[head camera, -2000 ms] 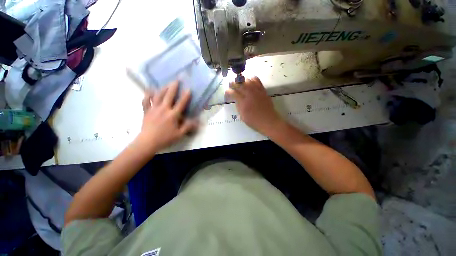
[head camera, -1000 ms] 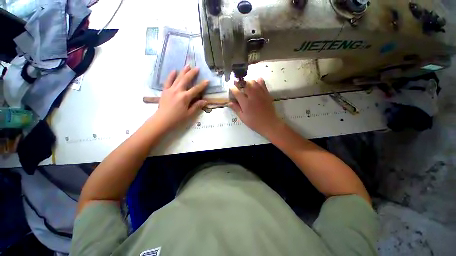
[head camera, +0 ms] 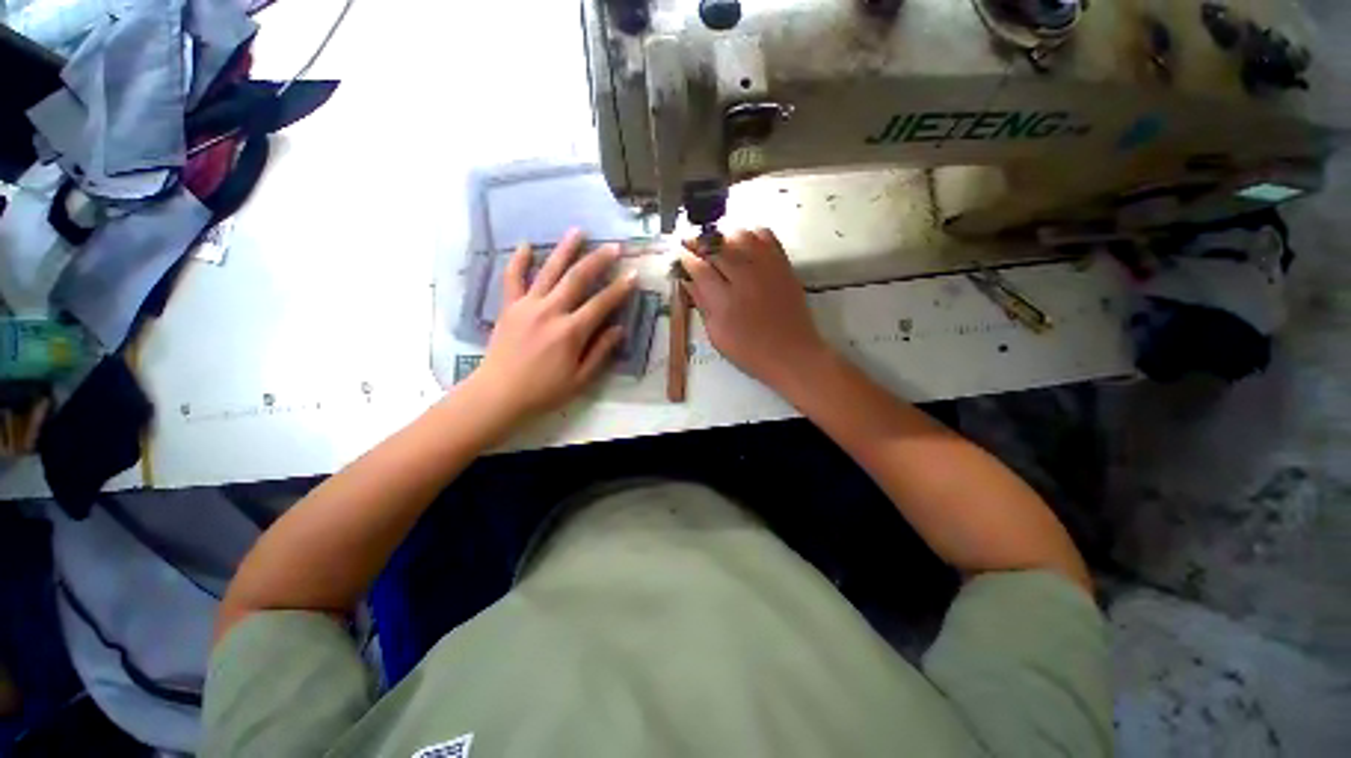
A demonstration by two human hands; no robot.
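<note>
The clear sewing template point(head camera: 482, 208) lies flat on the white table left of the needle, with a grey-blue fabric piece point(head camera: 551, 208) in it. Its reddish-brown strip point(head camera: 679, 348) points towards the table's front edge. My left hand point(head camera: 563, 319) lies spread on the template, fingers apart, pressing from above. My right hand point(head camera: 745, 296) is beside the needle and presser foot point(head camera: 710, 234), fingertips bent at the template's right edge; what they touch is partly hidden. A green label point(head camera: 468, 366) shows at the template's lower left corner.
The cream sewing machine point(head camera: 889, 89) stands behind and right of my hands. Loose grey-blue and black pieces point(head camera: 126, 111) are heaped at upper left, with a green bottle point(head camera: 45, 350) and a black piece point(head camera: 97, 430) below. A small tool point(head camera: 1012, 299) lies on the right.
The template has turned anticlockwise; its strip swung from lying along the table to pointing at the front edge, and the label moved from top left to bottom left. My right hand stayed by the needle.
</note>
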